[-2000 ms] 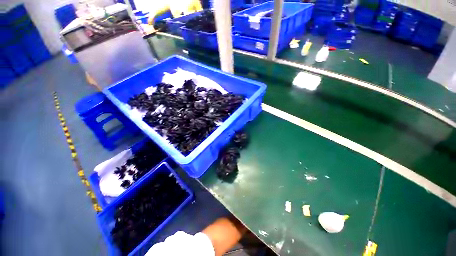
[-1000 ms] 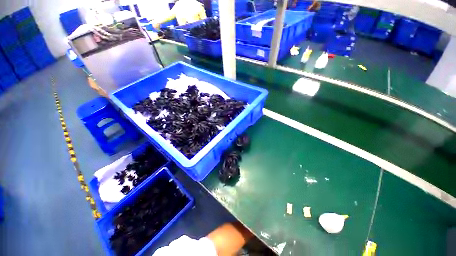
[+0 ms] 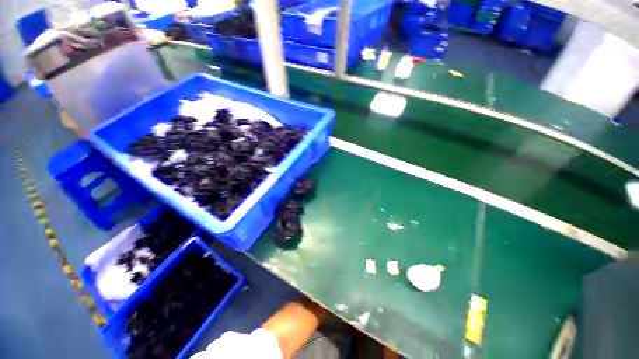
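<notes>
Glossy black spiky moulded pieces (image 3: 221, 158) lie heaped on white liner in a large blue crate (image 3: 242, 237) on the bench. A small clump of black pieces (image 3: 289, 223) lies beside it. A white rounded bottle (image 3: 424, 278) with a yellowish tip lies on the green bench, right of two small pale squares (image 3: 382, 267). My left wrist (image 3: 296, 324), below a white sleeve, shows at the bottom by the bench edge; its fingers are hidden in the dark area there. My right hand is out of the picture.
Two lower blue crates (image 3: 235, 286) with black pieces stand at lower left, near a blue stool (image 3: 94, 184). A yellow item (image 3: 475, 319) lies on the bench seam. A long pale object (image 3: 562, 340) lies near the grey panel (image 3: 611, 308). A pale rail (image 3: 434, 179) borders the conveyor.
The view has turned right, so the bench things appear further left. The grey panel and long pale object have come into view at lower right. My left arm stays at the bench edge.
</notes>
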